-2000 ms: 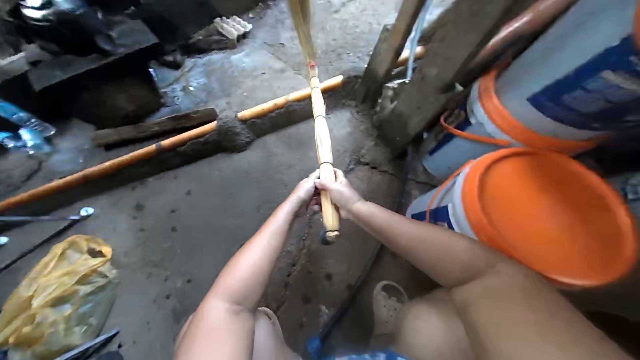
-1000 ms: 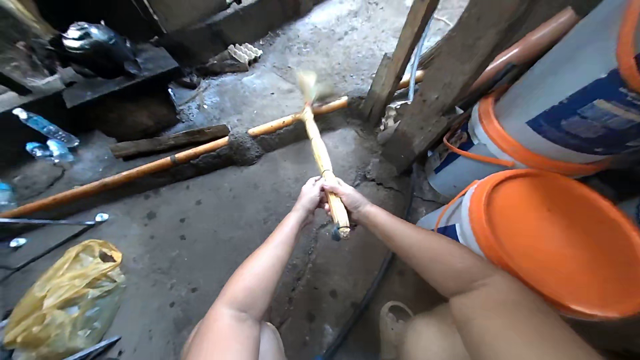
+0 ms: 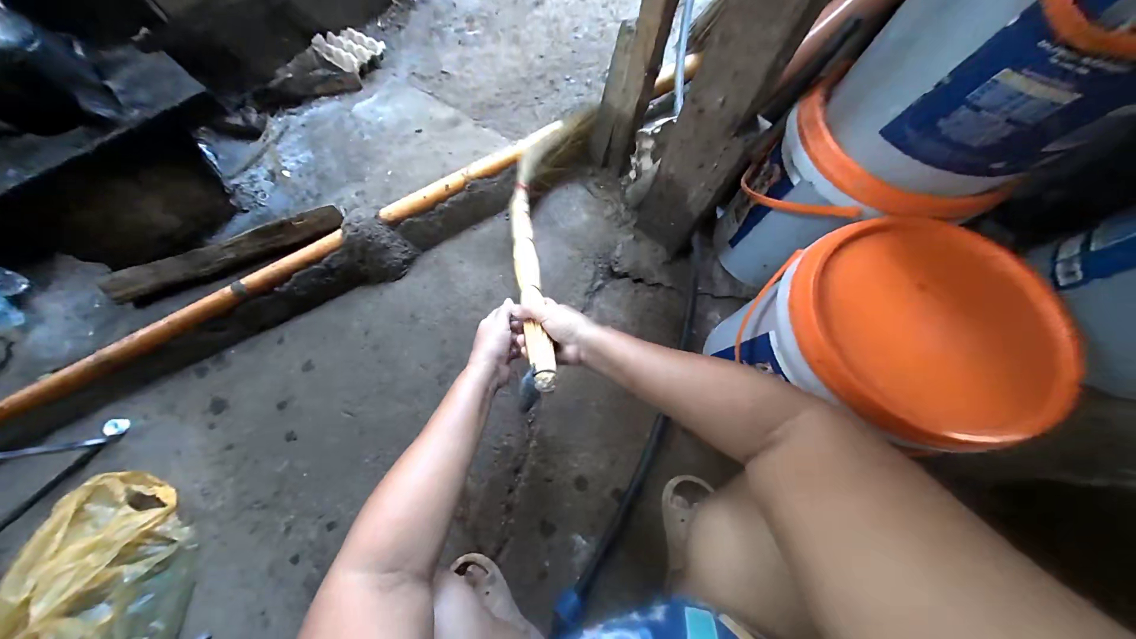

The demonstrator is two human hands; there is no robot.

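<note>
Both my hands grip a broom's pale, bound handle (image 3: 525, 253) near its butt end. My left hand (image 3: 497, 339) is on the left side of the handle and my right hand (image 3: 561, 330) on the right, the two touching. The handle points away from me, and its blurred bristles (image 3: 559, 146) fan toward the upper right, over the orange pipe (image 3: 453, 185) and close to a wooden post. Under the handle's butt, a small dark thing (image 3: 529, 390) shows; I cannot tell what it is.
On the right, white buckets with an orange lid (image 3: 932, 328) stand by a wooden post (image 3: 710, 115). A black hose (image 3: 646, 461) runs along the concrete floor. A yellow plastic bag (image 3: 89, 550) lies at lower left, a wood plank (image 3: 222, 253) beside the pipe, and an egg carton (image 3: 348, 51) farther back.
The broom's bristles have swung to the right, from pointing away beyond the pipe to beside the wooden post. Both hands have kept their grip on the handle.
</note>
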